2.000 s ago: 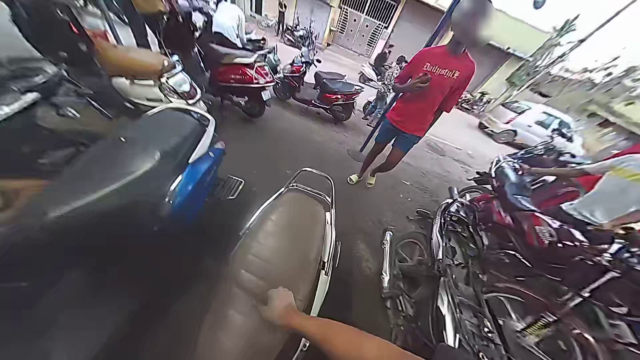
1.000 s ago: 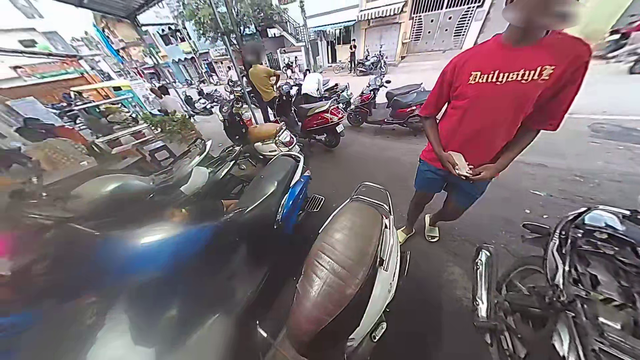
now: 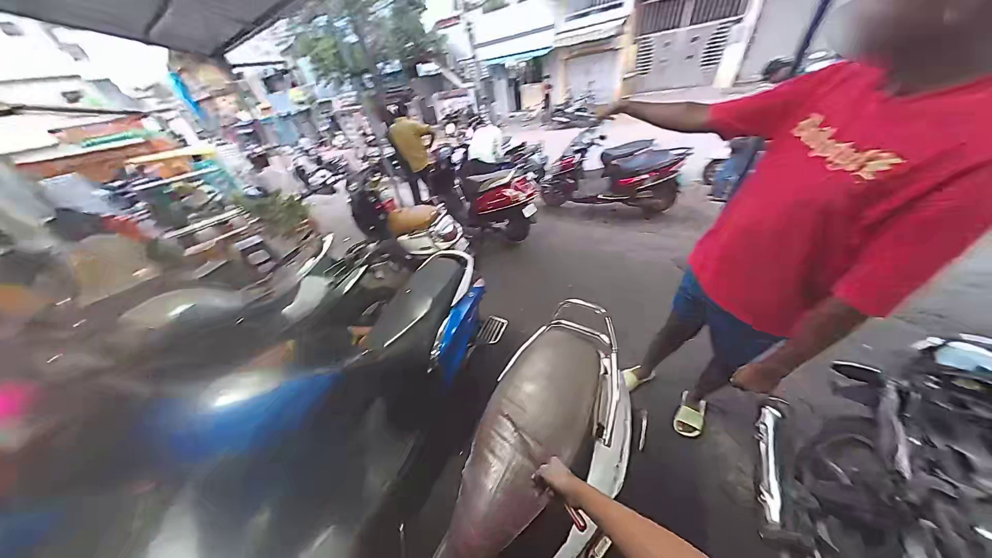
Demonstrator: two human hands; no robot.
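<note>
My right hand point(image 3: 559, 477) reaches in from the lower right and rests at the right edge of a brown scooter seat point(image 3: 535, 403). Its fingers are curled; whether they grip anything is too blurred to tell. Behind the seat a chrome grab rail point(image 3: 585, 310) curves round the scooter's tail. White side panels point(image 3: 612, 446) run along the right of the seat. My left hand is not in view.
A person in a red T-shirt point(image 3: 837, 201) stands just beyond, one arm stretched out leftward. A blue scooter point(image 3: 459, 329) is parked close on the left, a motorcycle point(image 3: 891, 449) on the right. Red scooters point(image 3: 500, 194) and people stand farther off.
The person in red has come nearer and stretched out an arm, which was bent in front a second ago. My right hand, unseen then, shows again at the seat. The view has swung left.
</note>
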